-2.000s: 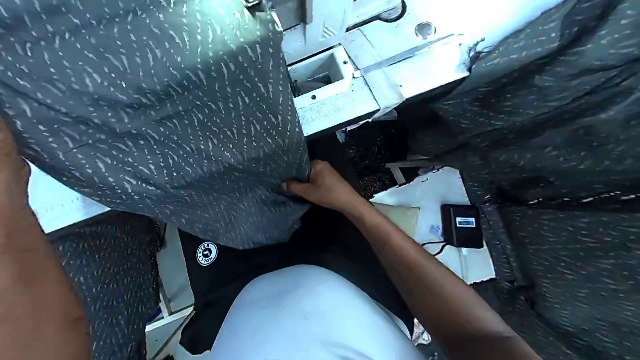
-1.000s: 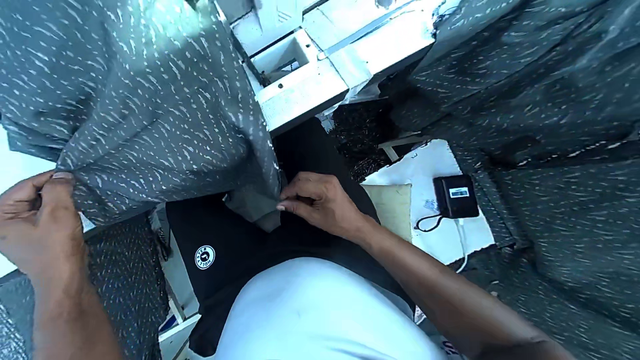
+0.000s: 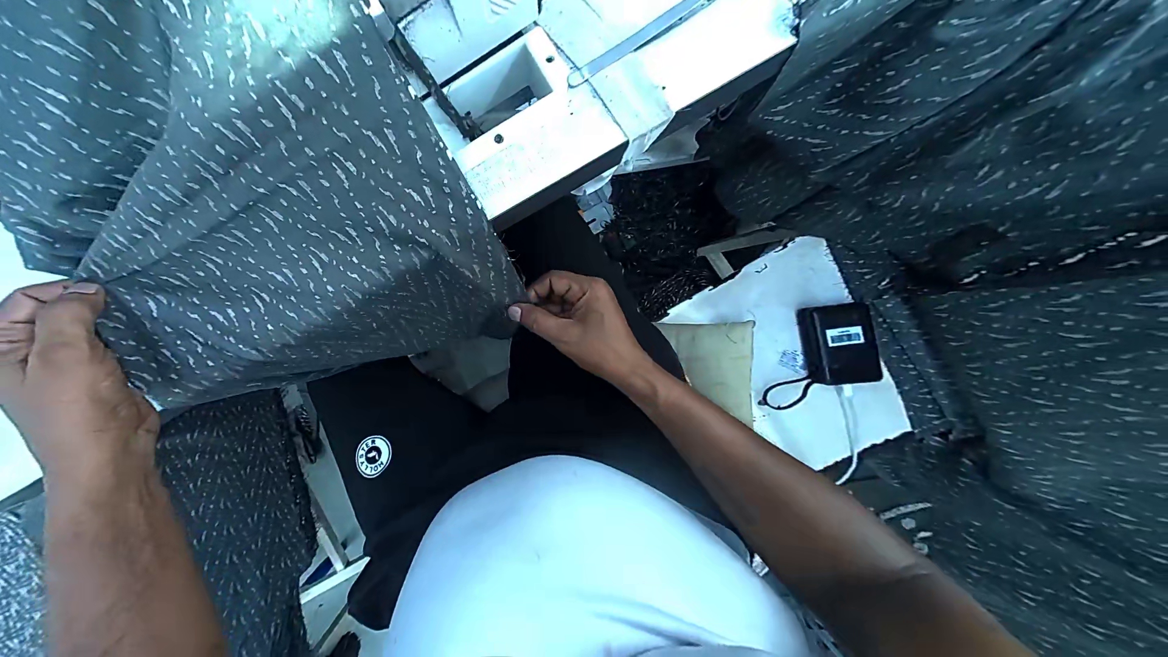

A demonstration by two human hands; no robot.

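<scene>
A grey fabric panel with white flecks (image 3: 301, 210) hangs across the upper left, over the white table edge and above my lap. My left hand (image 3: 68, 365) pinches its lower left corner between thumb and fingers. At its lower right corner, my right hand (image 3: 579, 324) holds the edge between thumb and forefinger. The cloth is spread between the two hands. The part of it beyond the top of the view is hidden.
A white sewing machine table (image 3: 547, 155) with a rectangular opening is ahead. More flecked fabric (image 3: 1049, 365) lies heaped at right. Beside it, a black box with a cable (image 3: 839, 344) rests on a white sheet (image 3: 785, 274). Dark flecked cloth (image 3: 237, 511) hangs at lower left.
My left hand now shows gripping the cloth's left corner; two seconds ago only its arm was plainly seen. The fabric's lower edge is spread wider than one second ago.
</scene>
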